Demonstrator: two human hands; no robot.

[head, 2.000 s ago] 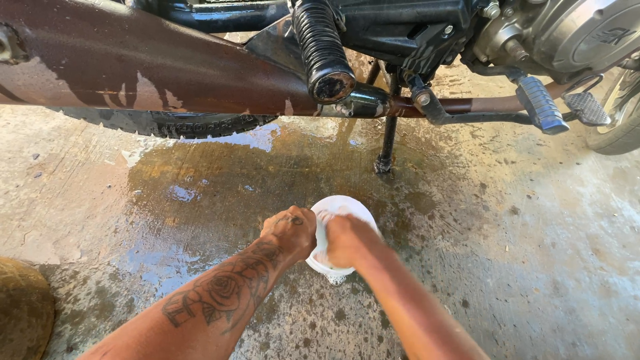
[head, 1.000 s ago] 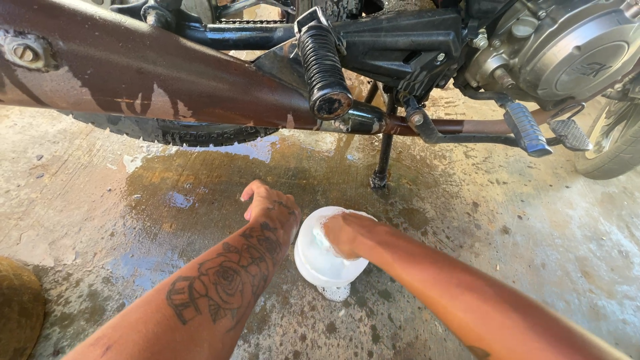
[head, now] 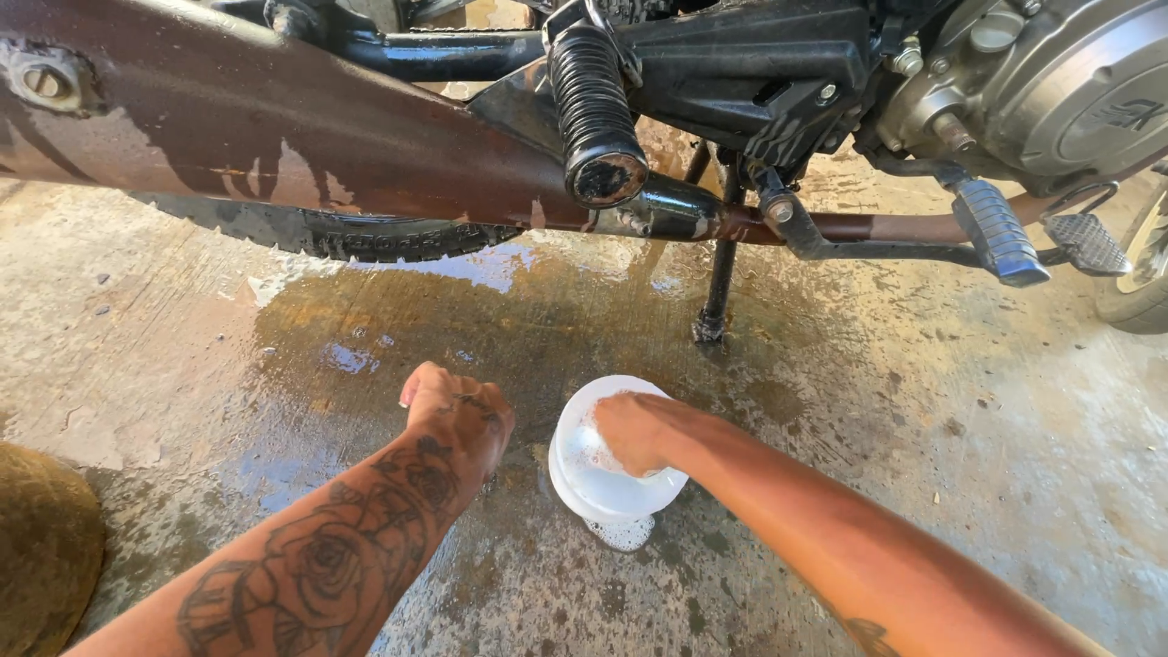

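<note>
A white plastic tub (head: 584,484) of soapy water stands on the wet concrete, with a patch of suds (head: 623,533) at its near side. My right hand (head: 639,432) reaches into the tub; its fingers are hidden in the suds, so what they hold cannot be seen. To the left of the tub, my left hand (head: 459,407) hovers over the floor, its fingers curled and mostly hidden from view. Beyond both hands stands a motorcycle, with its brown exhaust muffler (head: 365,128), black rubber footrest (head: 593,109) and metal engine cover (head: 1086,100).
A tyre (head: 365,235) shows under the muffler. The motorcycle's stand (head: 721,283) meets the floor beyond the tub. The foot pedal (head: 999,233) juts out at the right, near another wheel (head: 1141,274). A brownish rounded object (head: 46,538) sits at the left edge.
My left hand was at the tub beside my right hand two seconds ago and has moved away to the left. My right hand remains in the tub.
</note>
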